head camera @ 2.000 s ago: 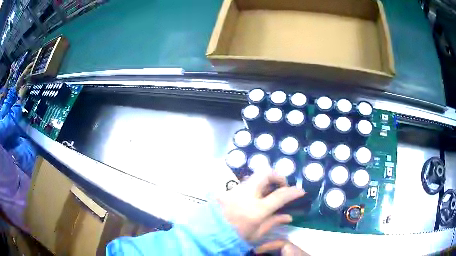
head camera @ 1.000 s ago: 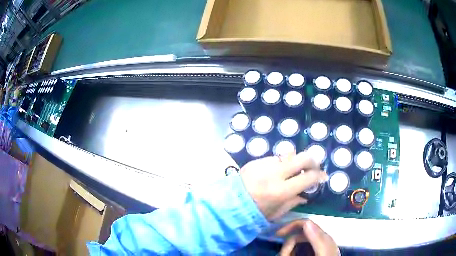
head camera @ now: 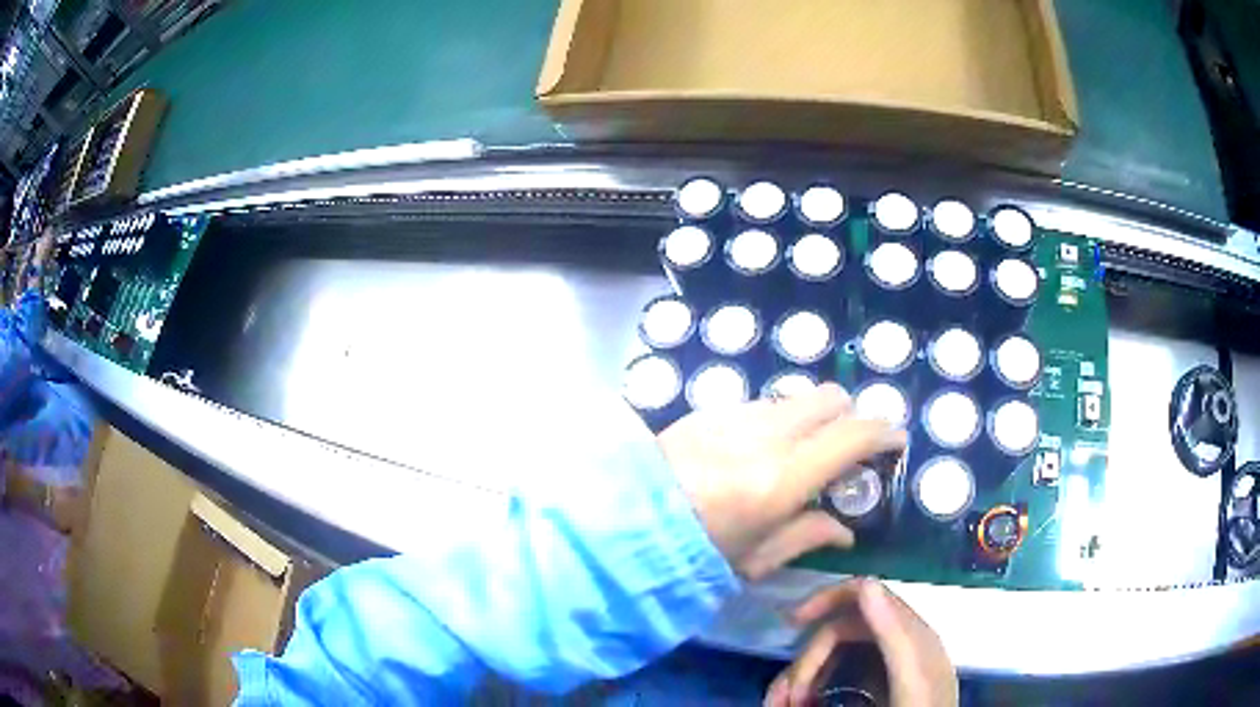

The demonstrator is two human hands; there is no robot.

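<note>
A green circuit board [head camera: 1071, 332] carries rows of black capacitors with pale round tops [head camera: 953, 352]. My left hand [head camera: 760, 477] reaches over the board's near edge, palm down. Its fingers are around a capacitor [head camera: 855, 493] in the nearest row, just left of the last one there; its top looks greyer, and its base is hidden. My right hand [head camera: 891, 642] is at the bottom edge, partly cut off, curled around a dark cylinder like a capacitor [head camera: 847, 691]. A copper-orange ring coil [head camera: 1000, 529] sits at the board's near right corner.
An open brown box [head camera: 802, 111] lies on the green surface beyond the rail. Metal conveyor rails [head camera: 415, 477] run along both sides of the trough. Another board [head camera: 152, 297] and a person's blue sleeve [head camera: 42, 401] are at left. A brown carton [head camera: 152, 553] stands lower left. Black handwheels [head camera: 1205, 419] are at right.
My left hand has moved right along the nearest row to the capacitor beside the last one. My right hand has come further into view at the bottom. The whole view has shifted slightly.
</note>
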